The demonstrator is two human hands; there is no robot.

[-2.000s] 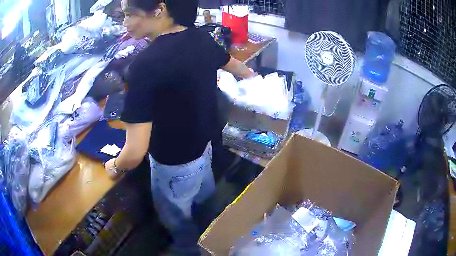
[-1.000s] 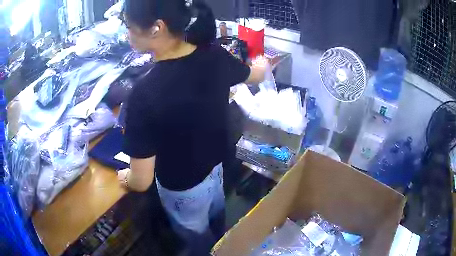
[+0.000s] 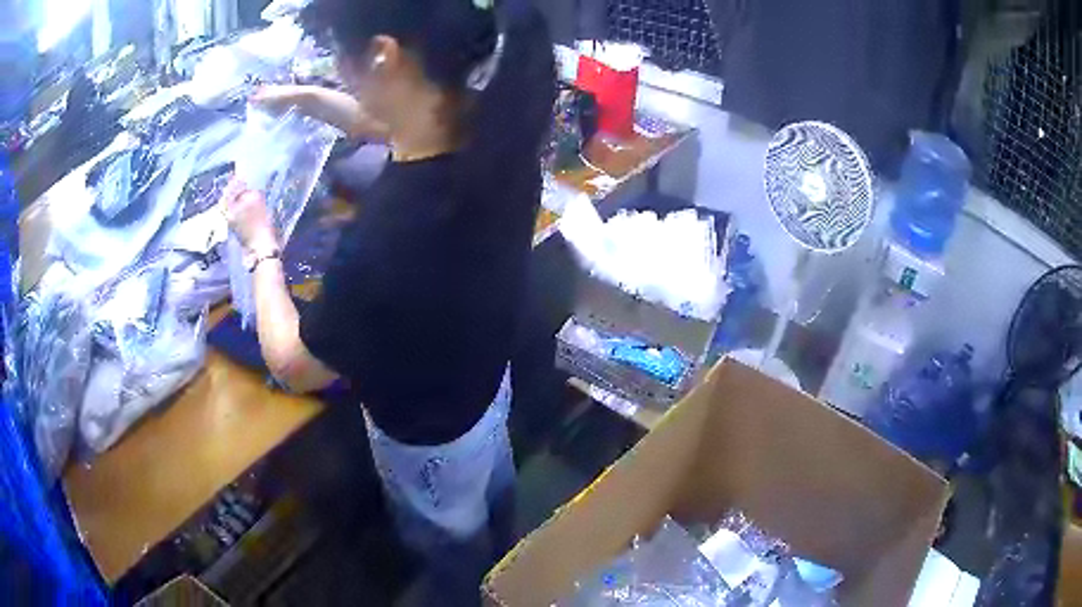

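Neither of my hands is in the picture. Nearest in front of me is a large open brown carton [image 3: 819,439] at the lower right. Clear bagged goods [image 3: 688,575] lie inside it, with small white and pale blue pieces among them. The goods are cut off by the bottom edge.
A coworker [image 3: 415,273] stands at a wooden table [image 3: 178,462], holding up a clear bag [image 3: 279,178]. Bagged garments [image 3: 142,368] pile on the table. Beyond the carton are a box of white bags [image 3: 653,255], a white fan [image 3: 816,187] and a water dispenser [image 3: 884,308].
The coworker's right hand has moved from the white bags to the table, and both hands now hold up a clear bag. The view has shifted slightly.
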